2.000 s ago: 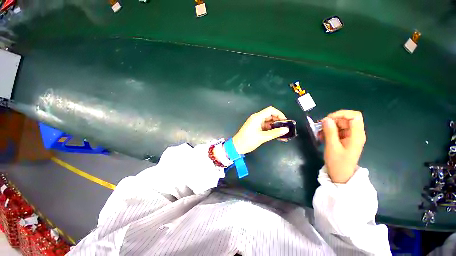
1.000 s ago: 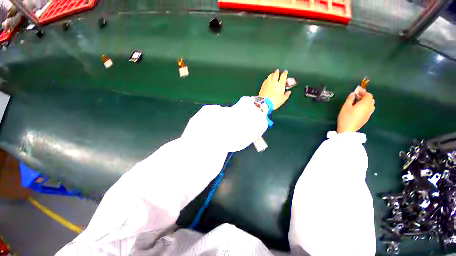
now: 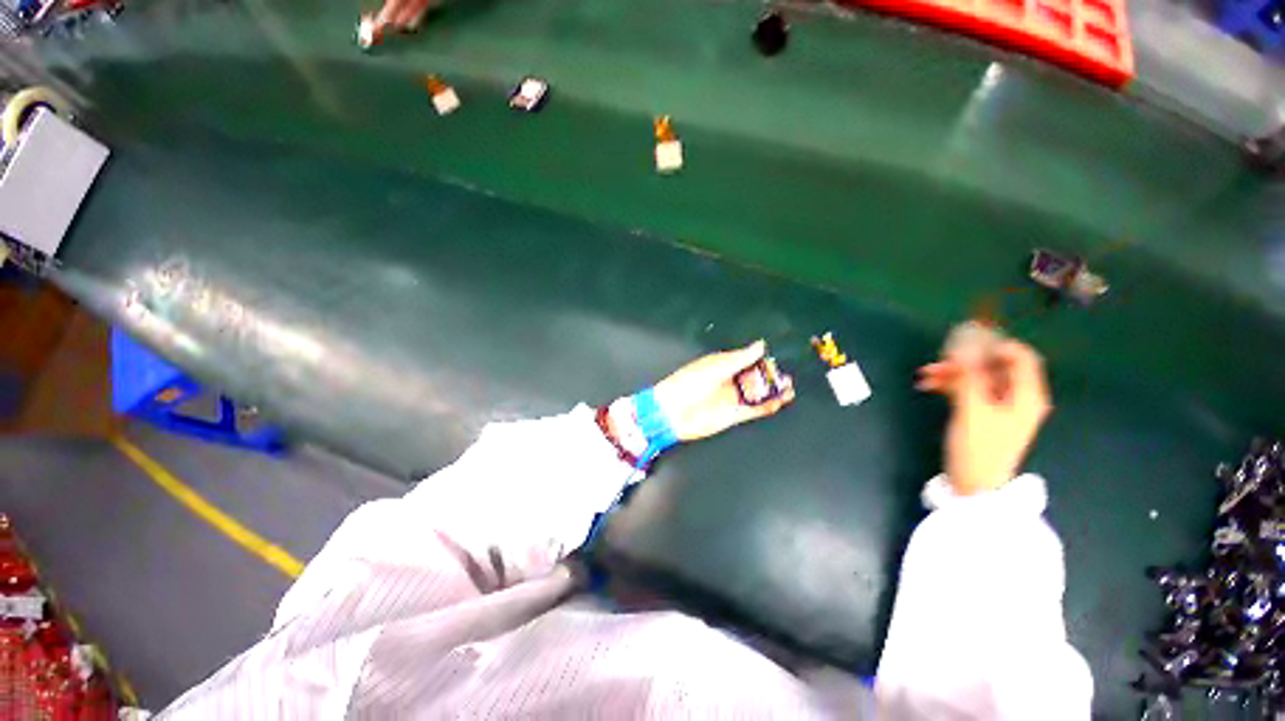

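Note:
My left hand [image 3: 719, 396], with a blue wrist strap [image 3: 653, 420] and a red bead bracelet, holds a part-built unit [image 3: 758, 382] with a dark rim and a light inside. My right hand [image 3: 995, 402] is raised to the right and blurred; it pinches a small pale piece [image 3: 972, 338], probably a screen module, too blurred to be sure. Another screen module [image 3: 848, 383], a white square with an orange-yellow tail, lies on the dark green bench between my hands. A dark and silvery part [image 3: 1068, 276] lies on the belt beyond my right hand.
On the belt lie two screen modules [image 3: 668, 152], a part-built unit [image 3: 529, 95] and a black piece [image 3: 770, 34]. An orange-red tray [image 3: 1043, 26] is at the far side. A pile of black parts [image 3: 1223, 592] is at right. Another person's hand [image 3: 402, 17] is at top left.
Both hands have come back from the belt toward me. The left now holds a part-built unit; the right has lifted a pale piece. The view has shifted, showing more floor at left.

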